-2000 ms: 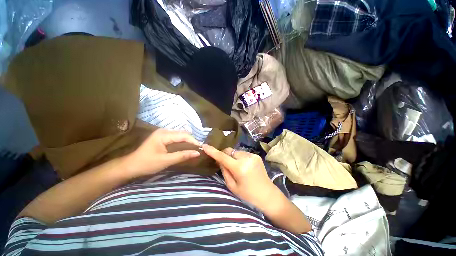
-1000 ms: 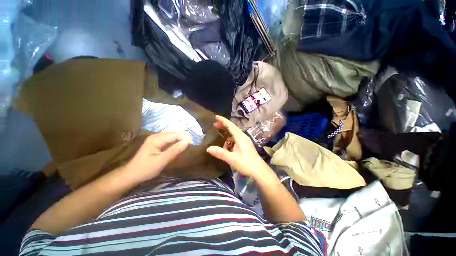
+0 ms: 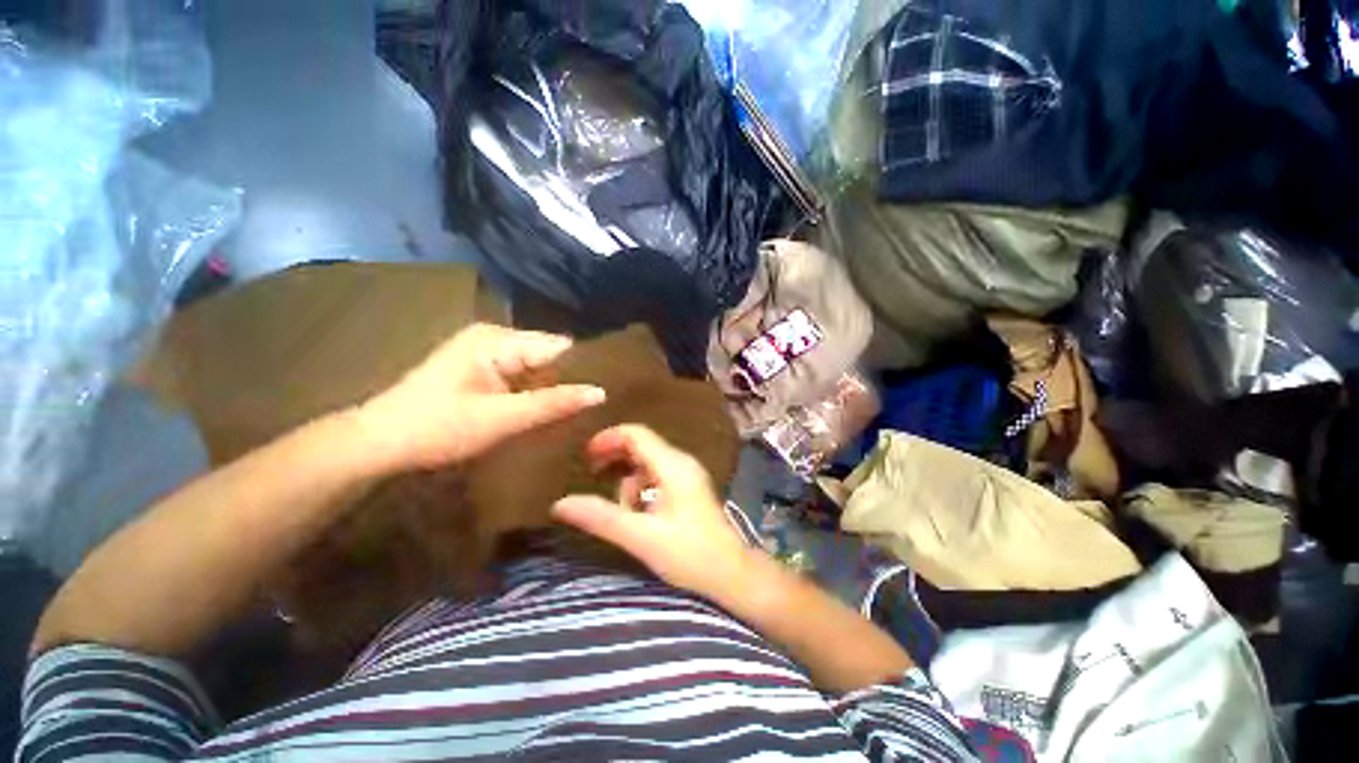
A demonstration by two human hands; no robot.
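Observation:
The brown garment [image 3: 336,336] lies across the lap and is bunched and blurred under the hands. My left hand [image 3: 485,391] is over the middle of the garment, thumb and fingers apart, with nothing visible in it. My right hand [image 3: 651,499] is lower and to the right, over the garment's right part, with fingers curled and thumb apart. It wears a ring. No needle or thread can be made out at either hand.
Black and clear plastic bags [image 3: 596,149] lie ahead. A dark rectangle with a bright picture [image 3: 780,344] rests on beige cloth. Olive and navy plaid clothes [image 3: 969,90] are at upper right. A tan cloth [image 3: 976,514] and white printed bag [image 3: 1133,671] are at right.
The hands were together at the fingertips, then moved apart. My left hand has moved up over the garment. The garment has shifted, and the white striped cloth is now covered.

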